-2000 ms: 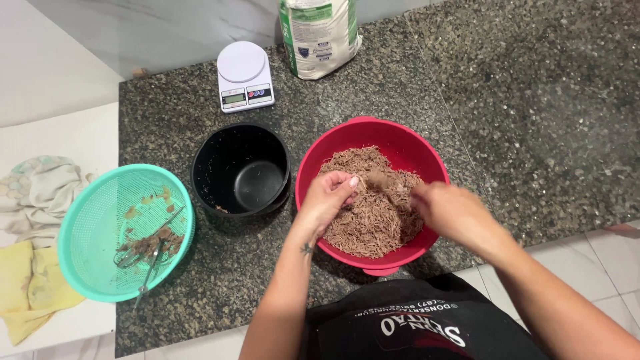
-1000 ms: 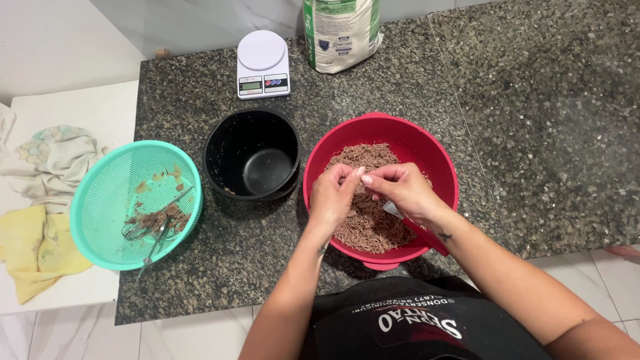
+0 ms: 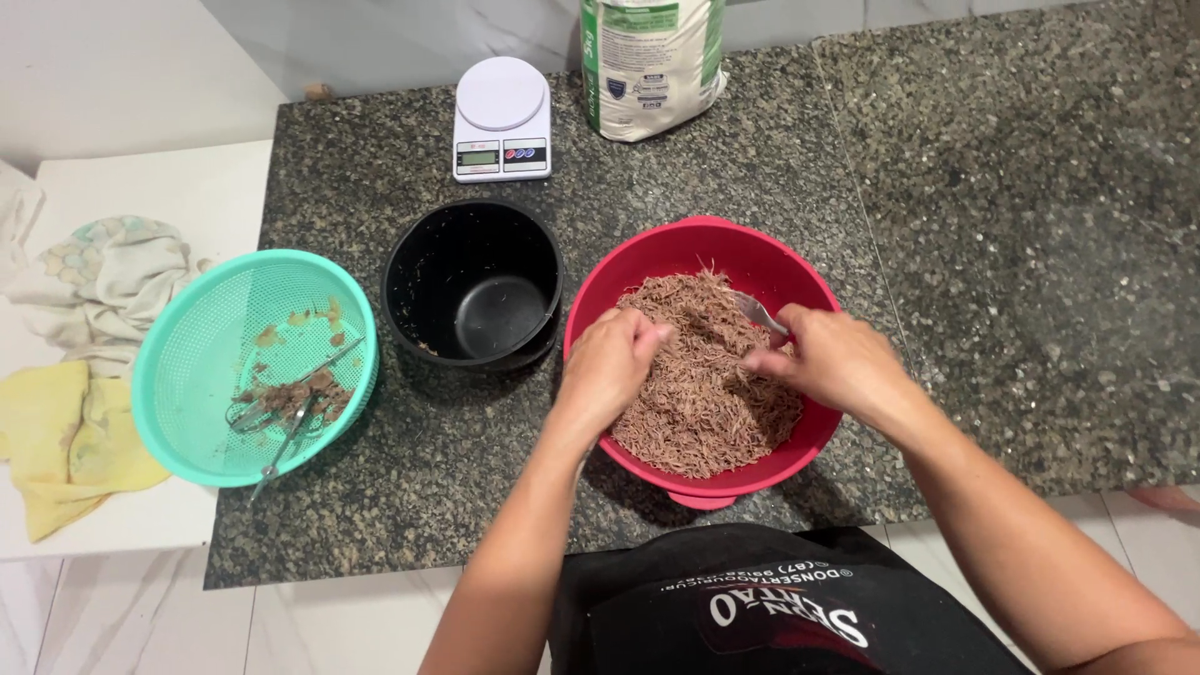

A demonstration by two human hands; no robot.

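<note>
Brown shredded meat [image 3: 698,412] fills much of a red bowl [image 3: 609,272] on the granite counter. My left hand [image 3: 614,361] is over the bowl's left side, at the edge of the shreds, its fingers curled; whether it holds any shreds is hidden. My right hand [image 3: 825,361] is at the right side of the bowl, thumb and fingers around the metal fork [image 3: 757,311], whose head rests against the shreds. The lower end of the fork is hidden by the hand.
Left of the bowl stands a black pot [image 3: 497,314]. Further left, a turquoise colander [image 3: 178,375] holds metal utensils and brown scraps. A white kitchen scale [image 3: 503,122] and a printed bag [image 3: 652,70] stand behind. Cloths [image 3: 75,450] lie on a white surface at the left.
My hands were close together above the bowl one second ago and are now apart. The fork lay at the bowl's right side then; my right hand has taken hold of it.
</note>
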